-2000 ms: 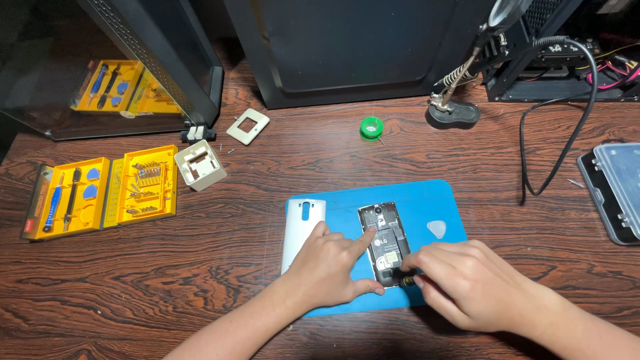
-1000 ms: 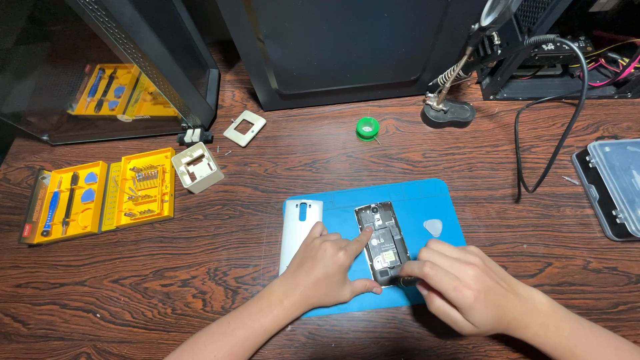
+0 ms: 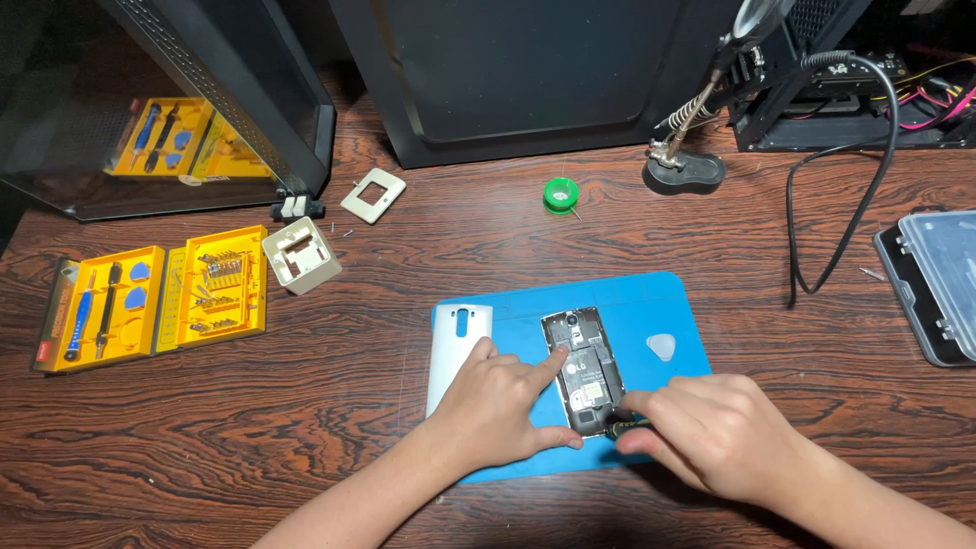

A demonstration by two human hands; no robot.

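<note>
An LG smartphone (image 3: pixel 591 366) with its back off lies face down on a blue work mat (image 3: pixel 526 305), its battery showing. My left hand (image 3: pixel 499 404) rests palm down beside it, index finger on the phone's upper left part and thumb at its lower left corner, holding no tool. My right hand (image 3: pixel 701 427) grips a small dark tool with yellow marks (image 3: pixel 629 428), probably a screwdriver, at the phone's lower right corner; its tip is hidden. The white back cover (image 3: pixel 457 351) lies partly under my left hand. A pale plastic opening pick (image 3: pixel 661 347) is at the mat's right.
At left are a yellow screwdriver bit case (image 3: pixel 156 305), a cream plastic box (image 3: pixel 303 259) and its frame (image 3: pixel 374 196). Behind stand a green solder spool (image 3: pixel 561 195) and a helping-hand stand (image 3: pixel 685 171). A black cable (image 3: pixel 842 252) and clear-lidded case (image 3: pixel 942 282) lie right.
The dark tool shows more plainly under my right fingers than a second ago. My left hand stays on the phone.
</note>
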